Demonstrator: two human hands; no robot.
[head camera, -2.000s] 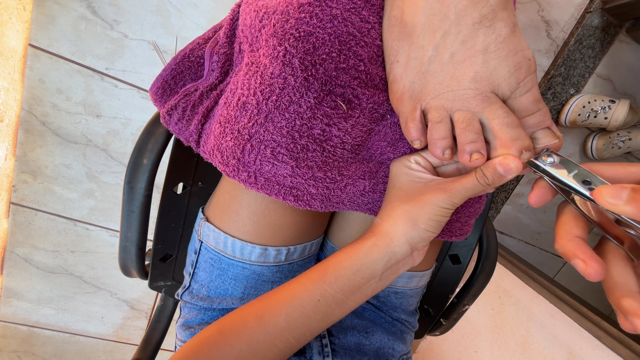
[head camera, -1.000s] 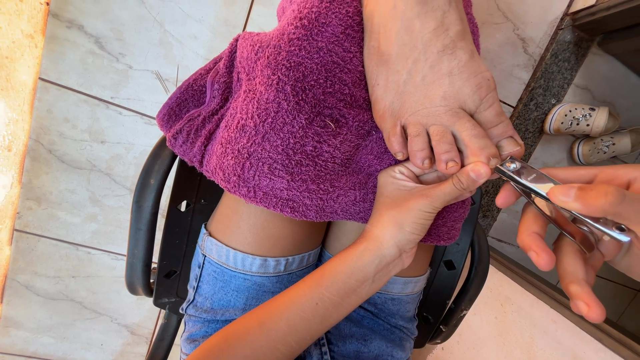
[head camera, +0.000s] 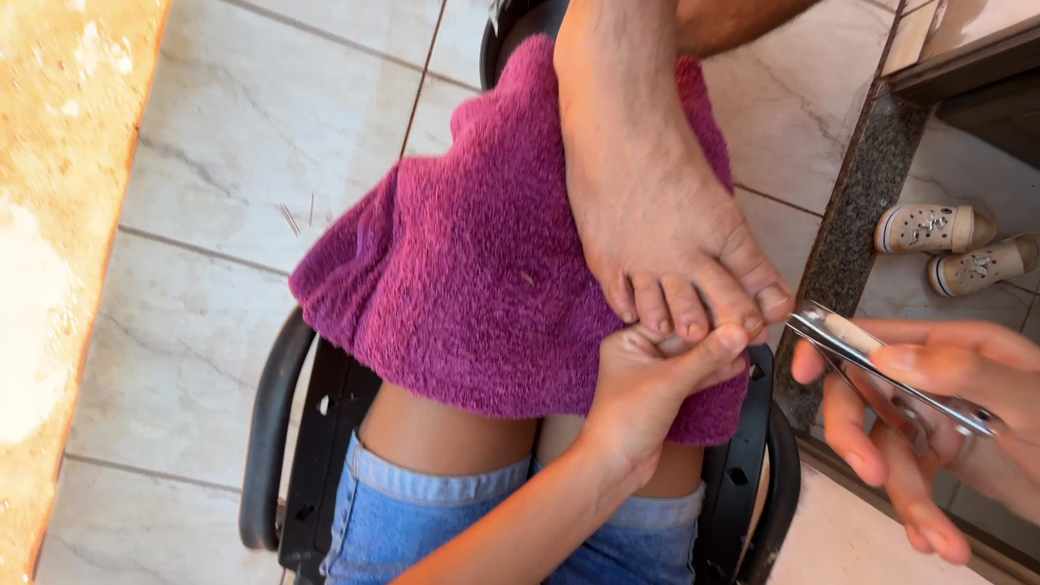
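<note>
Another person's bare foot (head camera: 658, 195) rests on a purple towel (head camera: 487, 276) spread over my lap. My left hand (head camera: 662, 374) grips the toes from below, its thumb beside the big toe. My right hand (head camera: 934, 398) holds a metal nail clipper (head camera: 886, 370) with a lever, fingers spread around its handles. The clipper's jaws are at the tip of the big toe; whether they touch the nail cannot be told. A small thin clipping or fibre (head camera: 528, 279) lies on the towel.
Black chair armrests (head camera: 272, 431) flank my legs. Marbled tiles (head camera: 179, 325) cover the floor, with a dark granite strip (head camera: 841, 211) on the right. Beyond it stand beige perforated clogs (head camera: 930, 227). A sunlit yellowish surface (head camera: 81, 244) runs along the left edge.
The view has shifted, showing more at the left and top. The right hand keeps its hold on the clipper at the big toe; the left hand still grips the toes.
</note>
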